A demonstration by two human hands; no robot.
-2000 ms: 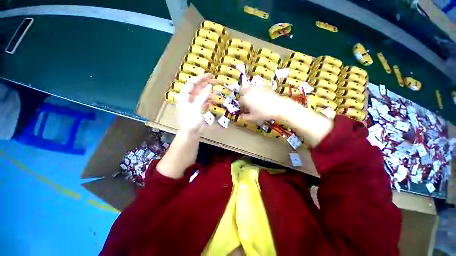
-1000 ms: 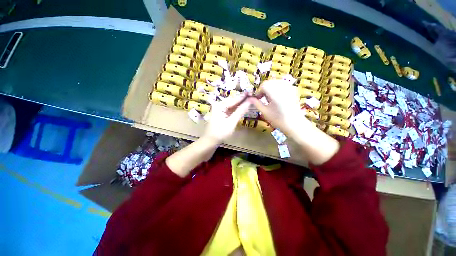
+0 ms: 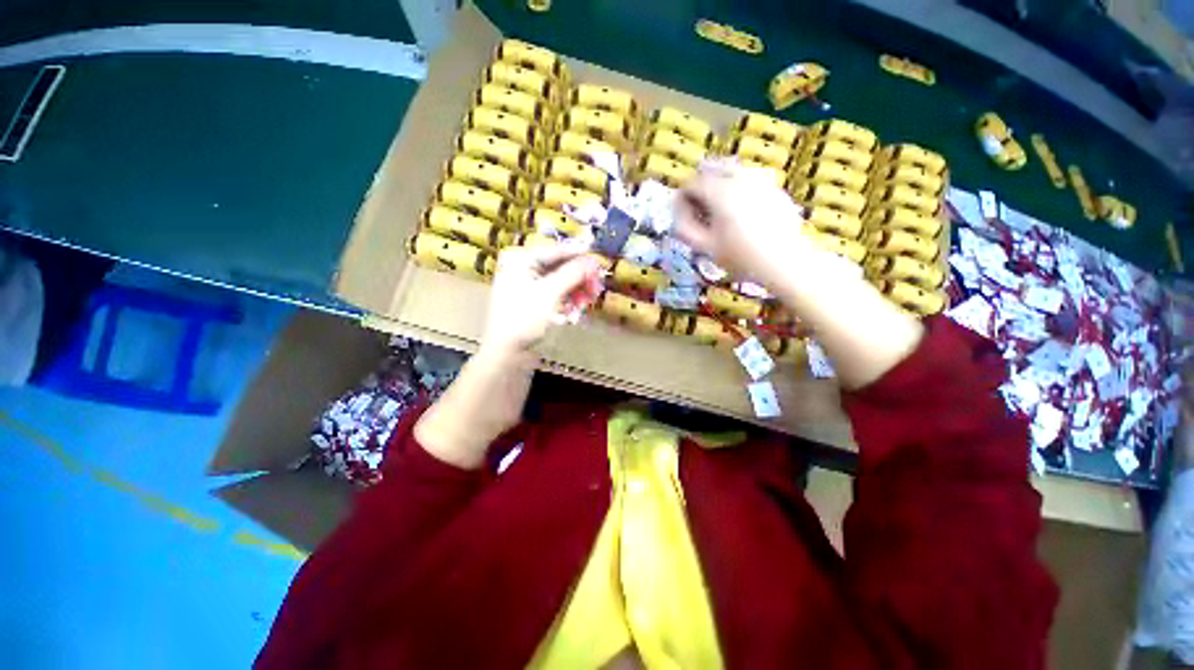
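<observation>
Rows of glossy yellow car bodies (image 3: 454, 253) fill the cardboard tray (image 3: 416, 304). White wired components (image 3: 762, 398) with red leads lie loose on the cars and along the tray's near side. My left hand (image 3: 526, 299) is over the near left part of the tray, its fingers closed on a small wired component (image 3: 576, 304), white with red. A dark flat piece (image 3: 613, 232) shows just beyond its fingertips; whether it is held is unclear. My right hand (image 3: 723, 210) is over the middle rows, fingers bent together; what it holds, if anything, is hidden.
A heap of white-and-red components (image 3: 1067, 343) lies right of the tray. Several yellow parts (image 3: 728, 35) and an opened car (image 3: 797, 87) lie on the green surface (image 3: 223, 170) beyond. A carton (image 3: 278, 416) with components stands below left, near a blue stool (image 3: 147, 351).
My hands were together over the tray and have moved apart, the left toward the left and the right up and away. The dark flat piece now shows between them.
</observation>
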